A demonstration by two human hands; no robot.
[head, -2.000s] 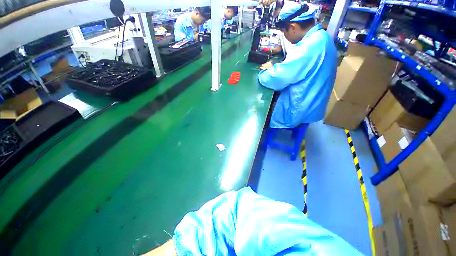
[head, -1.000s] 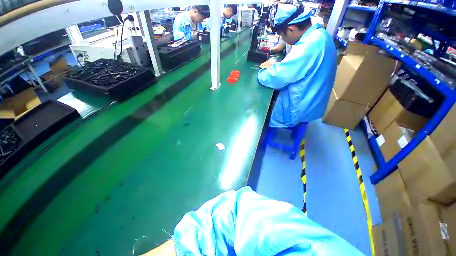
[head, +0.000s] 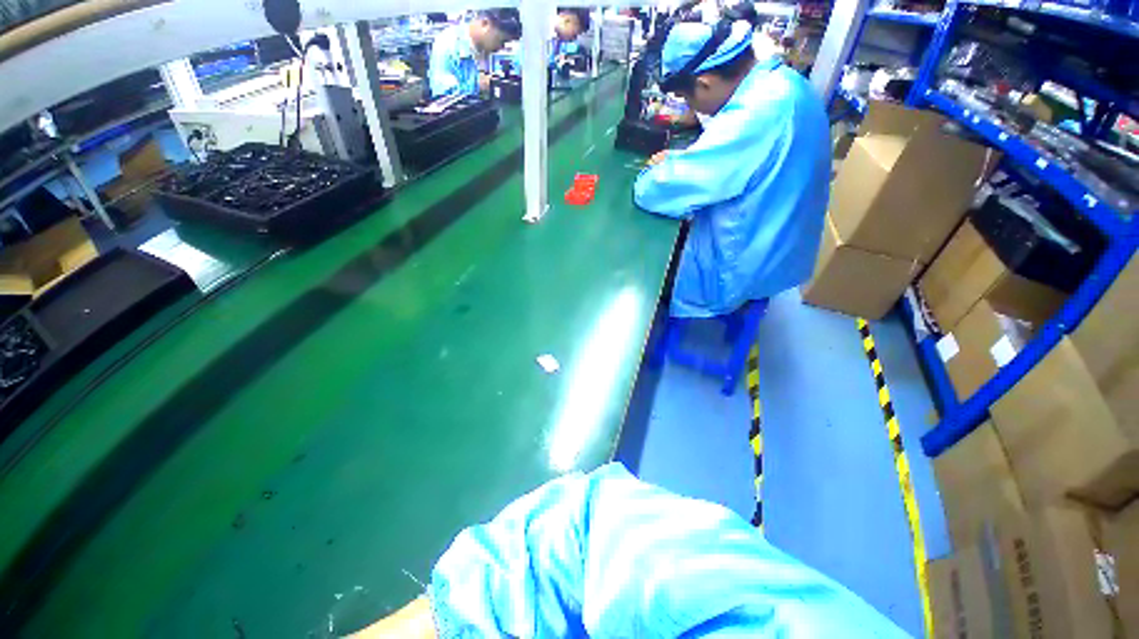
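My right arm in a light blue sleeve [head: 625, 562] crosses the bottom of the view. Only a thin strip of bare skin at the wrist of my right hand [head: 402, 620] shows at the bottom edge. The fingers are cut off, so whether they hold anything cannot be seen. My left hand is not in view. Under and ahead of the arm lies the glossy green bench top [head: 412, 375], with pale thin scratches or scraps beside the wrist. A tiny white paper scrap [head: 547, 363] lies on the green. Small red pieces [head: 582, 189] lie farther up, right of a white post [head: 535, 125].
Black trays of dark parts [head: 269, 187] stand along the left side. A person in a blue smock [head: 749, 187] sits on a blue stool [head: 712, 356] at the bench's right edge. Cardboard boxes [head: 874, 212] and a blue rack [head: 1012, 387] stand at the right.
The seated person has leaned slightly left and lowered the head toward the bench. The view has shifted very slightly. My arm has stayed in nearly the same place.
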